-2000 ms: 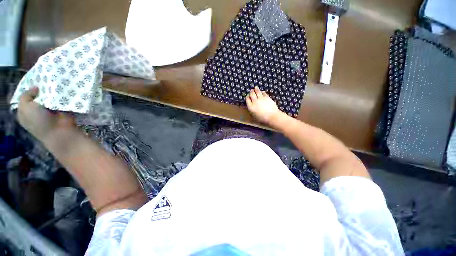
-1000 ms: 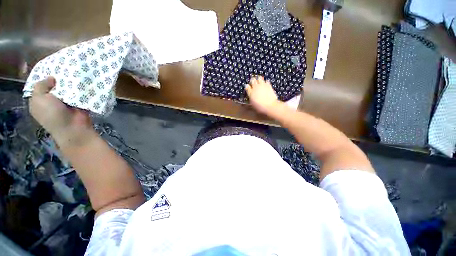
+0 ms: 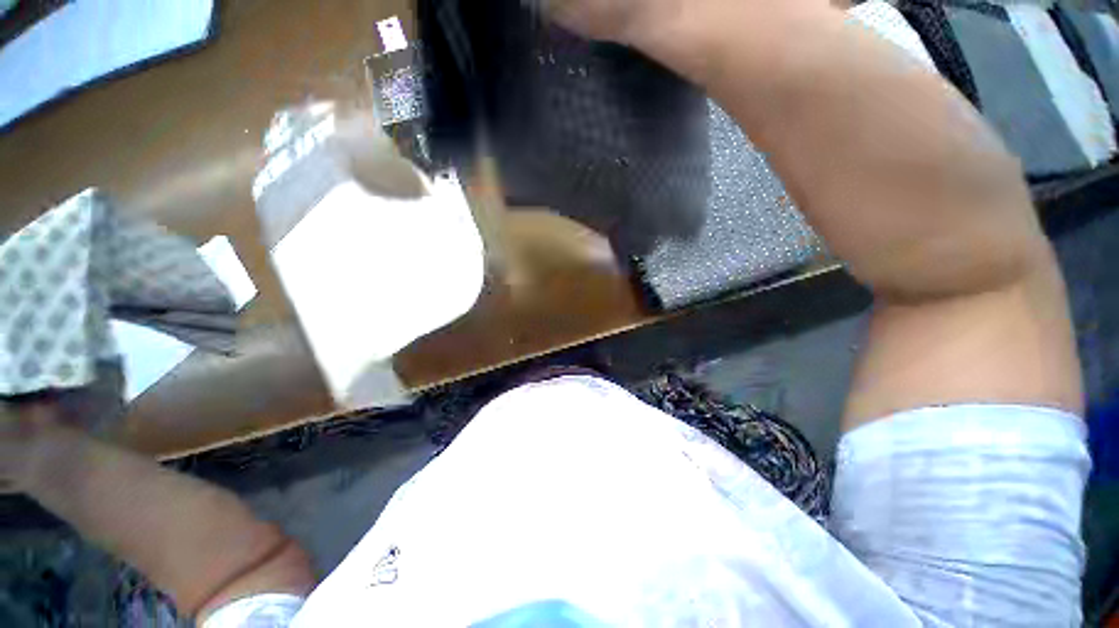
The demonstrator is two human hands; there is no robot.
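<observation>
My left hand (image 3: 43, 426), blurred at the left edge, is shut on a folded white floral-print piece (image 3: 47, 294), which stands up above it. My right hand (image 3: 607, 15) is at the top edge, partly cut off, holding a dark printed panel (image 3: 601, 135) that hangs below it, blurred by motion. A white garment-shaped sheet (image 3: 380, 264) lies on the table between my hands, with a greyish printed edge at its upper end. A small white corner (image 3: 227, 270) shows beside the floral piece.
The brown table (image 3: 221, 405) has its front edge before me. A grey fine-patterned stack (image 3: 742, 202) lies partly behind the dark panel. More fabric stacks (image 3: 1025, 92) lie at the upper right. A patterned block (image 3: 399, 88) sits by a ruler (image 3: 390, 34). A pale sheet (image 3: 104, 49) lies upper left.
My right hand has moved from the near edge to the top right, lifting the dark panel. My left hand still holds the floral piece, now at the left edge. The view has turned.
</observation>
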